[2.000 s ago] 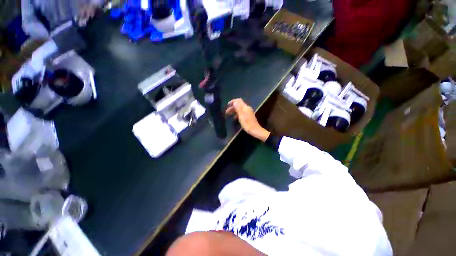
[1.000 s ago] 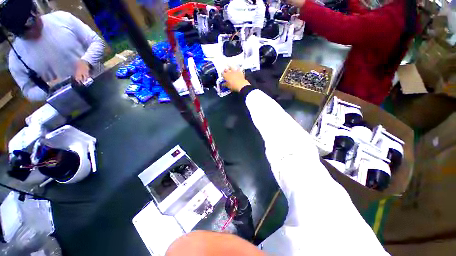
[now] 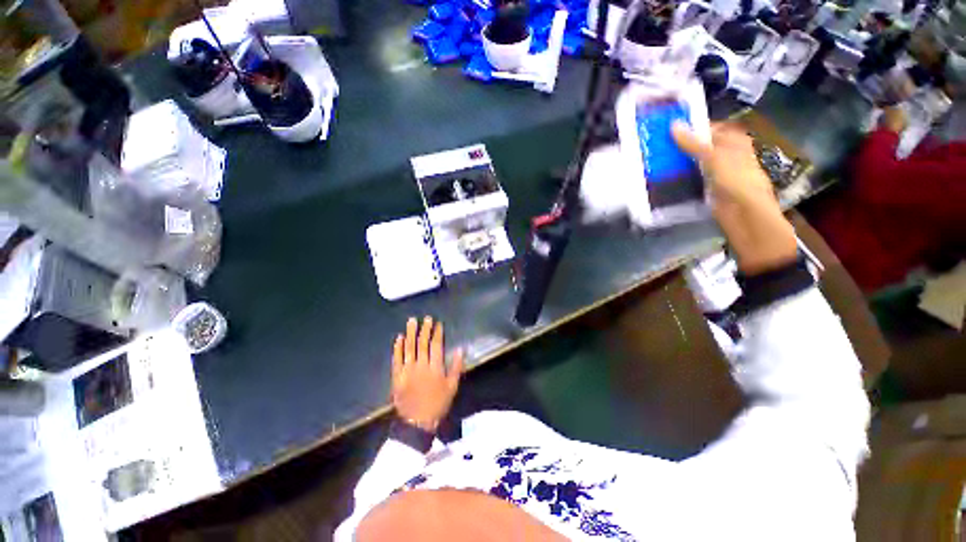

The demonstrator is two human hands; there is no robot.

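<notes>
My right hand holds a white open housing with a blue pack inside, raised over the bench at the right; both are slightly blurred. My left hand lies flat and empty at the bench's front edge, fingers spread. A white rear cover lies beside a white-and-metal fixture. A black electric screwdriver hangs upright on its cable to the right of the fixture.
Blue packs and camera units stand at the back. A screw dish, instruction sheets and plastic bags lie left. A parts tray and a carton are right. A person's red sleeve shows far right.
My right hand has come back from the camera units at the rear with a housing in it. My left hand has come into view on the bench edge. The view has shifted.
</notes>
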